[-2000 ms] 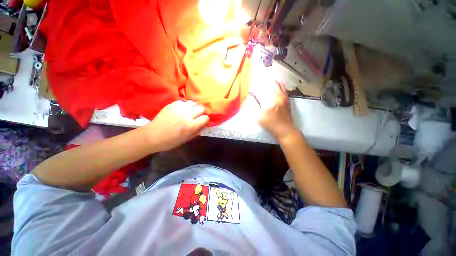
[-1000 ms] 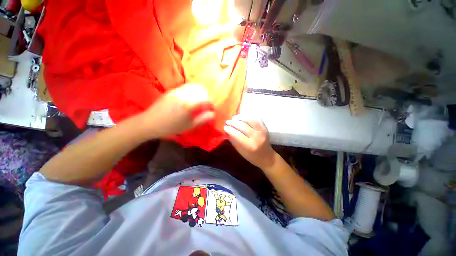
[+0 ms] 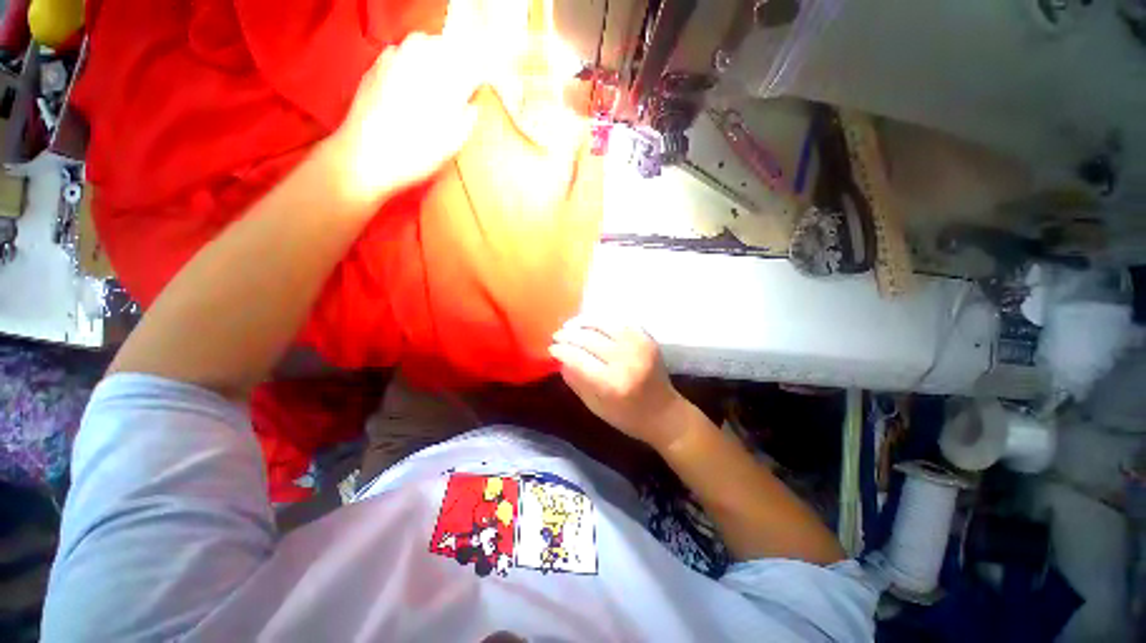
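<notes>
A large red cloth [image 3: 377,276] lies over the left part of the white machine bed [image 3: 779,308] and hangs over its front edge. It looks orange under the lamp. Its right edge runs up to the presser foot and needle area [image 3: 612,132]. My left hand [image 3: 409,119] lies on the cloth left of the needle, washed out by glare, so its fingers are hard to make out. My right hand [image 3: 616,374] pinches the cloth's lower right corner at the bed's front edge.
A tan ruler [image 3: 876,201], dark looped handles [image 3: 829,232] and a pink stick [image 3: 752,151] lie right of the needle. White thread spools [image 3: 921,528] stand at lower right. A box of small items [image 3: 50,101] is at upper left. More red cloth [image 3: 292,433] is below the bed.
My left hand has moved up and away from the cloth's front edge to beside the needle area. My right hand moved left and down to the cloth's corner. The cloth now hangs lower at the front.
</notes>
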